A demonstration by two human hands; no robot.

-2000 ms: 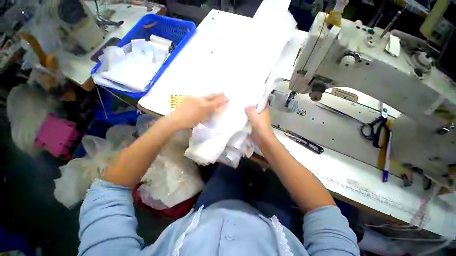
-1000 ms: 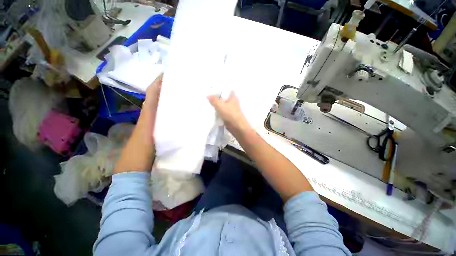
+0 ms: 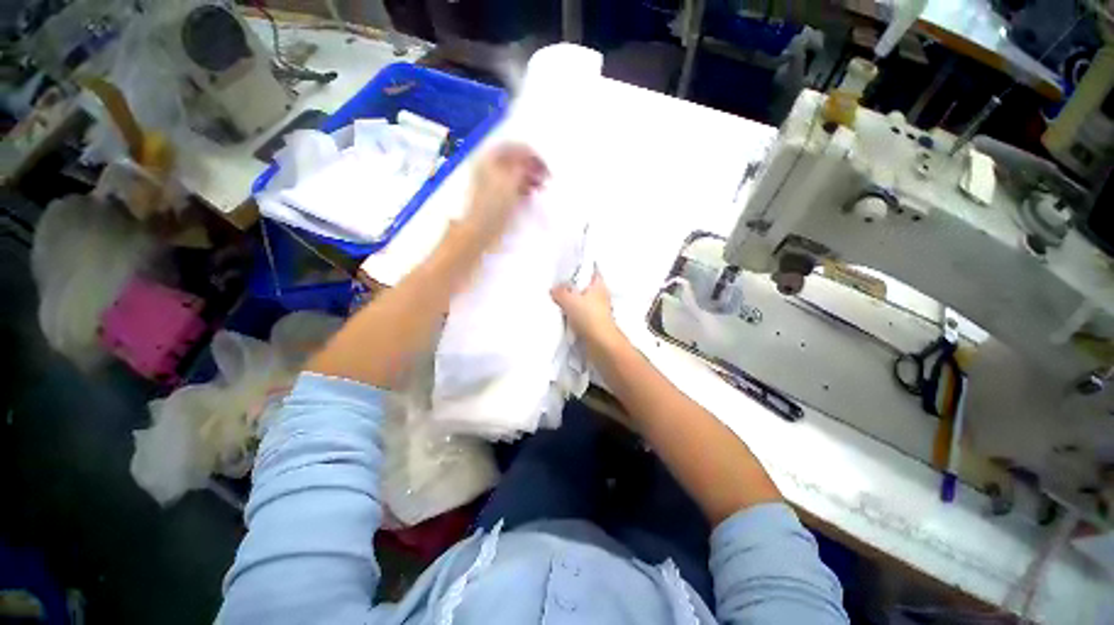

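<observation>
A long bundle of white cut pieces (image 3: 507, 330) lies across the table's front left edge, its near end hanging over the edge in loose layers. Its far end looks folded or rolled. My right hand (image 3: 584, 305) holds the bundle's right side, thumb on top, fingers hidden beneath. My left hand (image 3: 511, 173) is blurred, over the upper left part of the bundle; whether it grips anything cannot be told.
A blue basket (image 3: 452, 92) with white pieces (image 3: 354, 177) stands at the left. The sewing machine (image 3: 904, 208) is at the right, with black scissors (image 3: 931, 366), a pen (image 3: 950, 470) and dark snips (image 3: 764, 393). A pink container (image 3: 153, 327) and pale fabric (image 3: 202, 427) are low left.
The bundle, raised and upright a second ago, now lies lower over the table edge. My left hand has moved from its lower left side up to its far part. My right hand still holds the right side.
</observation>
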